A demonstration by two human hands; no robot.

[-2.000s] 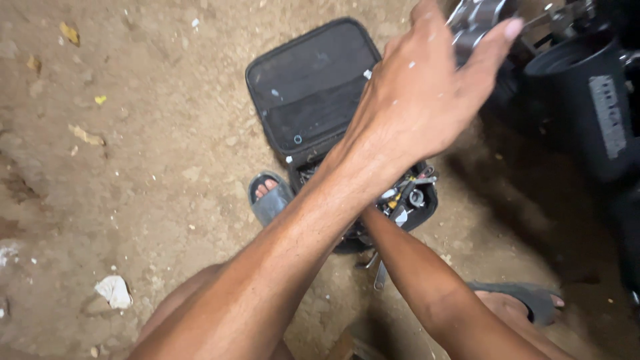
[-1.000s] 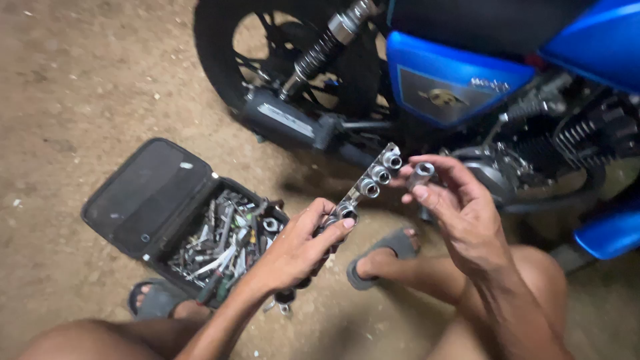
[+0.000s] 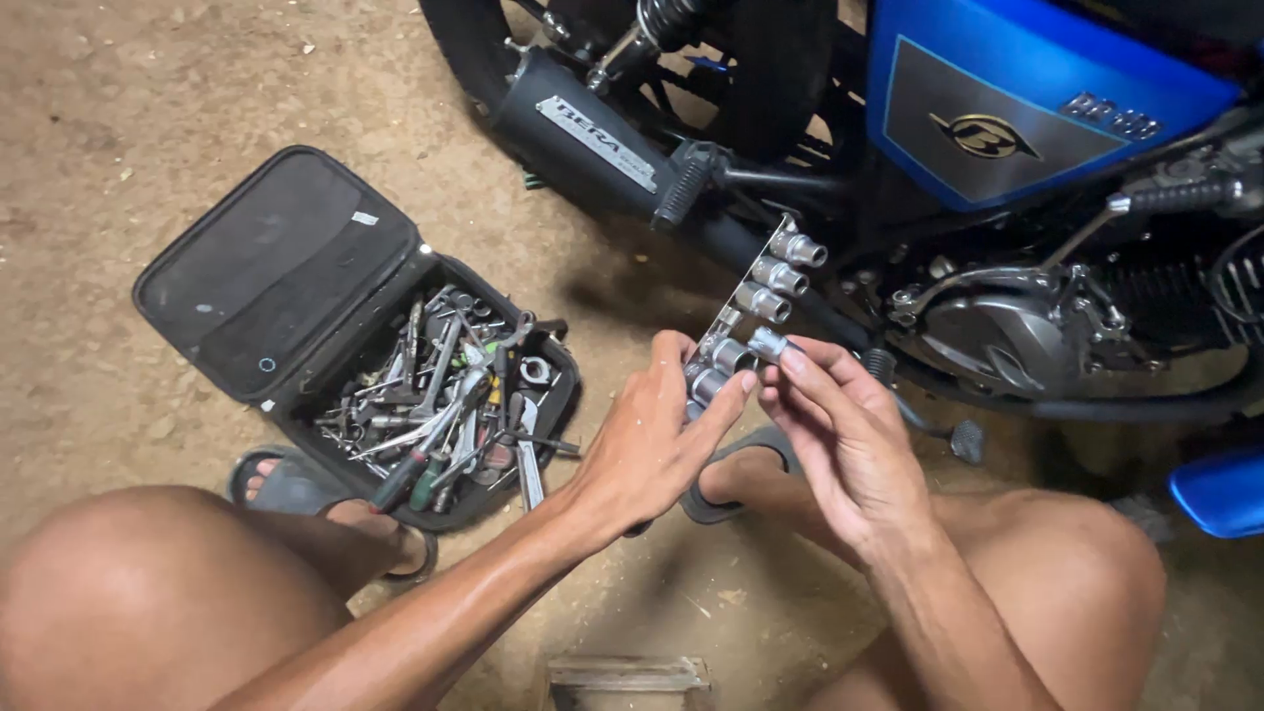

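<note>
My left hand (image 3: 657,430) grips the lower part of a metal socket rail (image 3: 736,306), which slants up and to the right. Several chrome sockets (image 3: 765,301) sit along the rail; the lowest ones are partly covered by my left fingers. Between the thumb and fingers of my right hand (image 3: 849,430) is a single chrome socket (image 3: 770,345), held close beside the rail at a gap in the row. Whether that socket touches the rail, I cannot tell.
An open black zippered case (image 3: 286,415) full of wrenches (image 3: 444,360), screwdrivers (image 3: 400,479) and other tools lies on the dirt floor at left. A blue motorcycle (image 3: 948,89) with a black exhaust muffler (image 3: 583,138) stands ahead. A wooden object (image 3: 627,676) is at the bottom.
The view has shifted from the case toward the motorcycle. Since one second ago, the socket in my right hand has come closer to the rail in my left hand.
</note>
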